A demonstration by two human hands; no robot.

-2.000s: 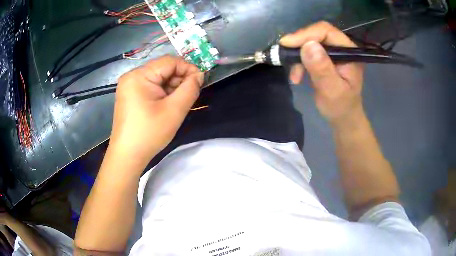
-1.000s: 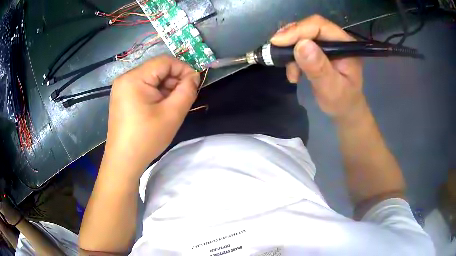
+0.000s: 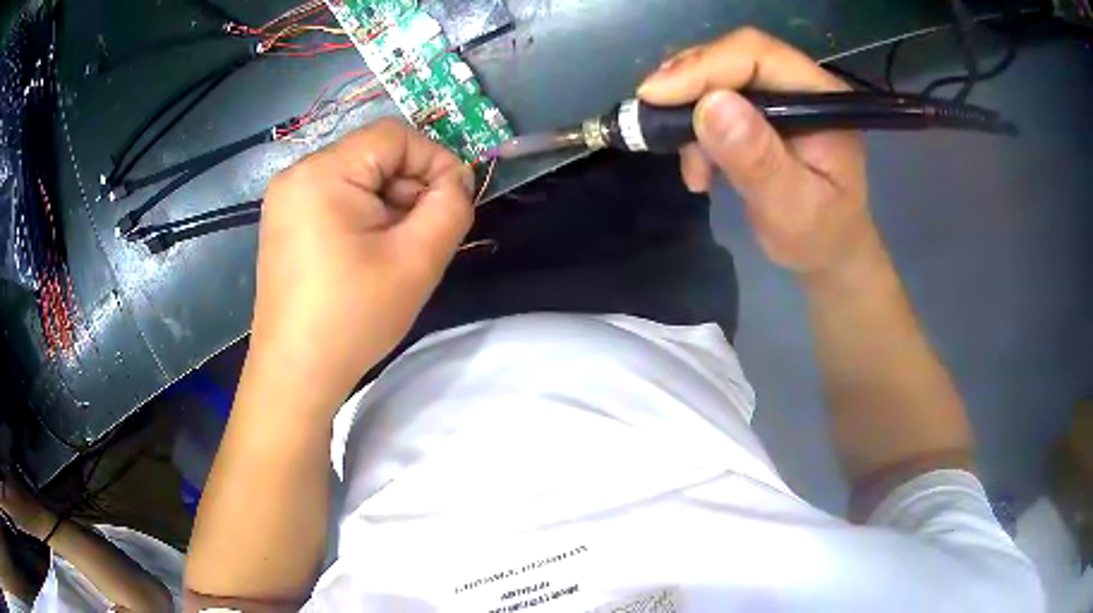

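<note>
The green and white PCB panel point(image 3: 416, 74) lies slanted on the dark mat at top centre. My right hand point(image 3: 773, 150) holds the soldering iron point(image 3: 671, 125) level, its tip at the panel's lower end. My left hand point(image 3: 366, 222) is at the panel's lower left corner, fingertips pinched on a thin orange lead wire point(image 3: 485, 182). Black cables point(image 3: 198, 228) run left from under this hand. Other black cables point(image 3: 198, 167) have red and orange wires point(image 3: 330, 105) reaching the panel's left side.
A pile of black cables with red-orange ends point(image 3: 54, 305) lies at the mat's left. A grey-silver block point(image 3: 470, 19) is beside the panel. The mat's front edge point(image 3: 180, 381) curves below my left hand. Another person's arm point(image 3: 90, 557) shows at lower left. Black cords hang at upper right.
The iron and my right hand have shifted slightly left, with the tip still near the panel's lower end. The view has shifted a little. The other person's arm at lower left has moved.
</note>
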